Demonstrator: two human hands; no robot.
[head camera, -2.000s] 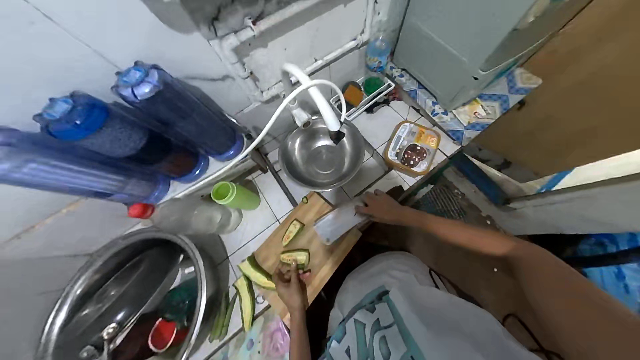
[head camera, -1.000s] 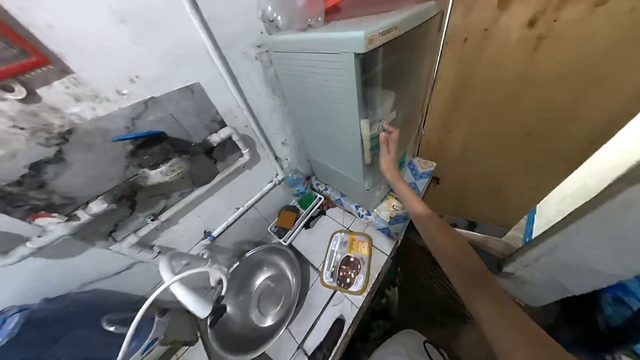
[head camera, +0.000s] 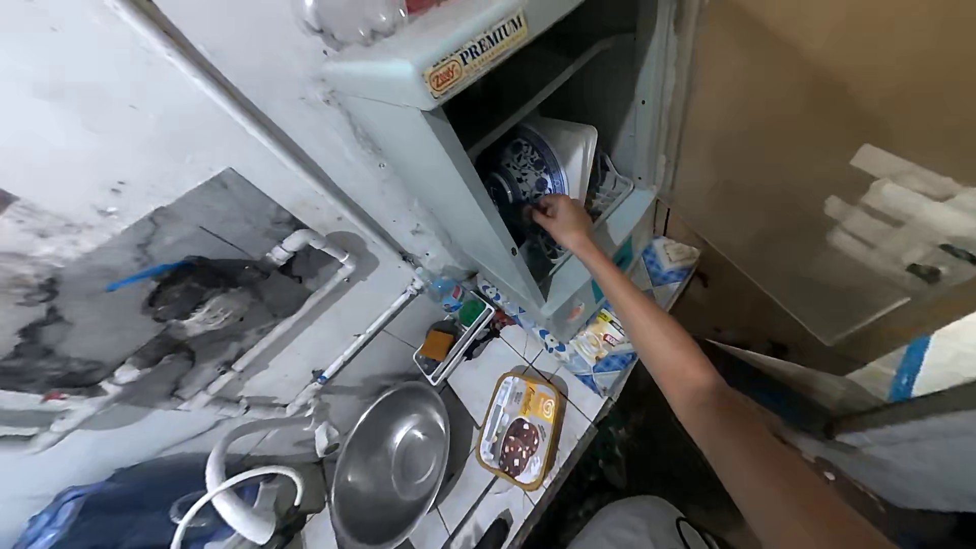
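Observation:
My right hand (head camera: 563, 219) reaches into a pale green cabinet (head camera: 450, 198), its thumb and fingers pinched at something dark; what it touches is too dark to tell. Just behind the fingers stands a blue-and-white patterned plate (head camera: 528, 162), tilted upright beside a white tray (head camera: 583, 156). A white wire rack (head camera: 616, 187) sits at the right within the cabinet. The cabinet's door (head camera: 823, 191) stands open on the right. My left hand is out of view.
A steel basin (head camera: 393, 465) stands on the tiled counter, with a lidded plastic tub (head camera: 521, 429) to its right. Behind them are a white caddy with an orange sponge (head camera: 437, 345) and a plastic bottle (head camera: 444, 293). A white faucet (head camera: 236, 503) is at the lower left.
The view has swung from the cutting board to the cabinet. Its door, shut a second ago with my right hand at its front, is now open, and the hand is inside.

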